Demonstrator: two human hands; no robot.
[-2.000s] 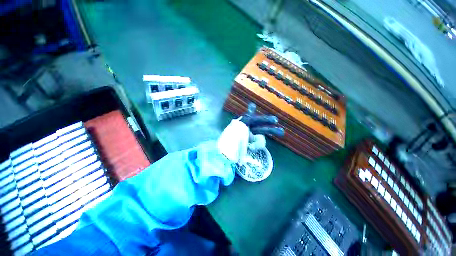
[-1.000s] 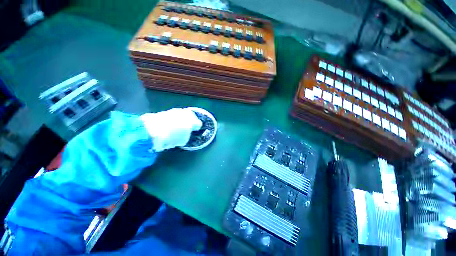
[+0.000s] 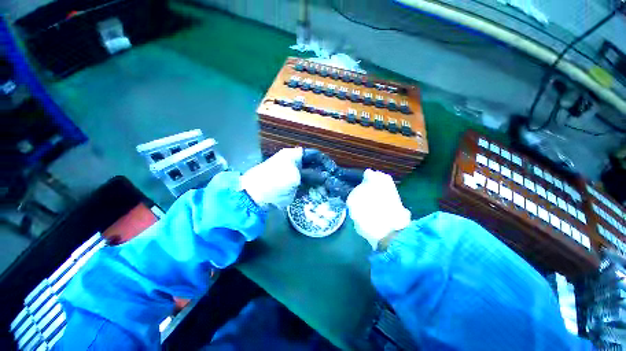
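Observation:
The round white screw dish (image 3: 317, 218) sits on the green bench with small silver screws in it. My left hand (image 3: 280, 177), in a white glove with dark fingertips, is at the dish's upper left edge. My right hand (image 3: 371, 204), gloved the same way, is at its upper right. The dark fingertips of both hands come close together over the back of the dish. Whether they pinch any screws is too small and blurred to tell.
The transistor tray stack (image 3: 343, 145) stands just behind my hands. Pad trays (image 3: 528, 209) are at the right. Two finished heat sinks (image 3: 180, 161) lie at the left. The black tote (image 3: 113, 188) with heat sinks is at lower left. My right sleeve covers most of the jig area.
My right hand has come into view and reached the dish. My left hand has shifted to the dish's upper left edge. The view has swung right, then partly back left.

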